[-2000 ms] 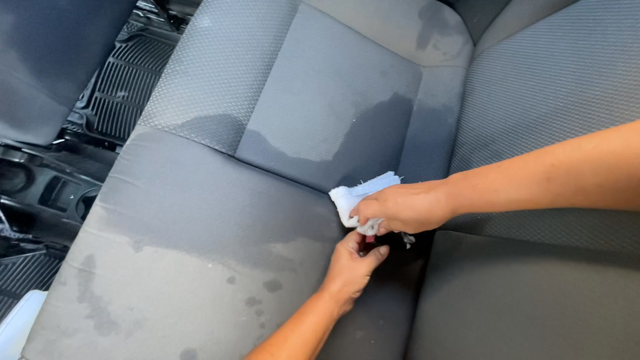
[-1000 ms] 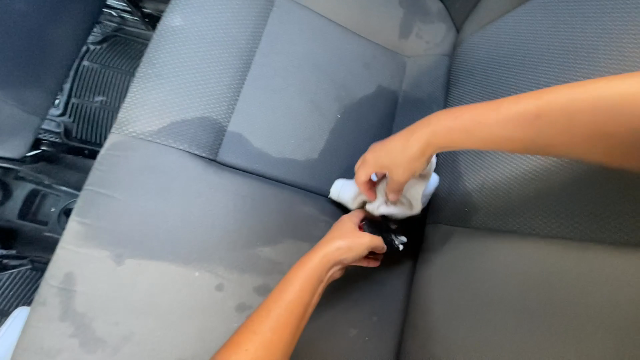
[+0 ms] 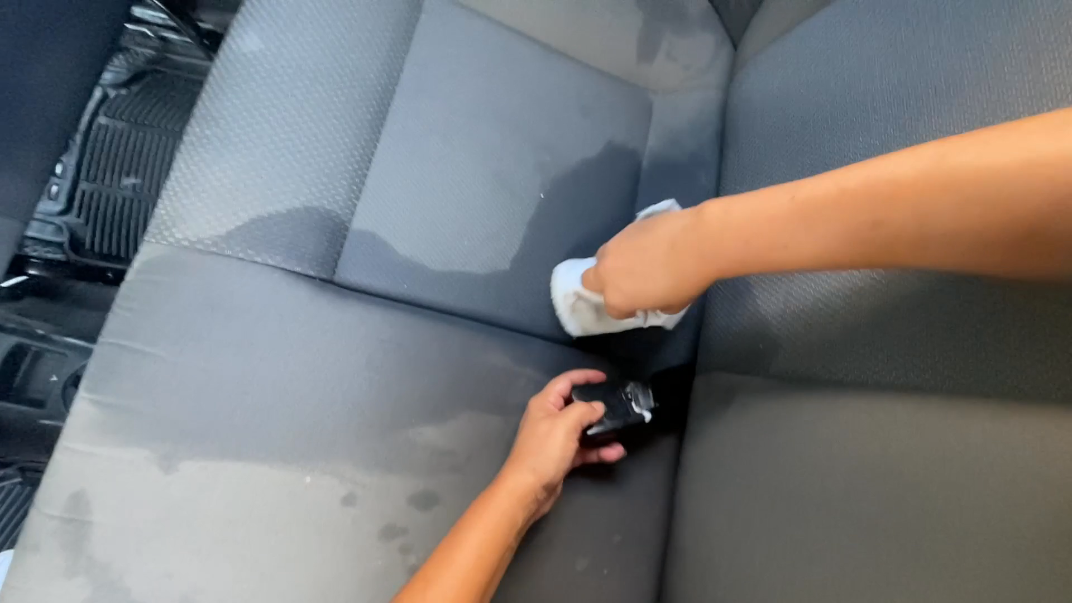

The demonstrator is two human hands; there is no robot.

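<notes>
My right hand (image 3: 649, 264) grips a bunched white cloth (image 3: 582, 306) against the grey fabric car seat cushion (image 3: 452, 176), close to where the cushion meets the backrest. Below it, my left hand (image 3: 553, 435) holds a black seat belt buckle (image 3: 615, 406) between thumb and fingers, with whitish matter on its far end. The buckle lies at the dark gap by the backrest. Dark wet-looking patches spread over the cushion around both hands, and small dark spots dot its lighter front part.
The grey backrest (image 3: 879, 469) borders the cushion on the right. At the left are a ribbed black floor mat (image 3: 138, 167), a dark front seat (image 3: 46, 92) and a black plastic console (image 3: 38, 368). A seam (image 3: 435, 310) crosses the cushion.
My right hand and the cloth have moved up and left, away from the buckle, onto the cushion. My left hand stays at the buckle, which now shows more fully.
</notes>
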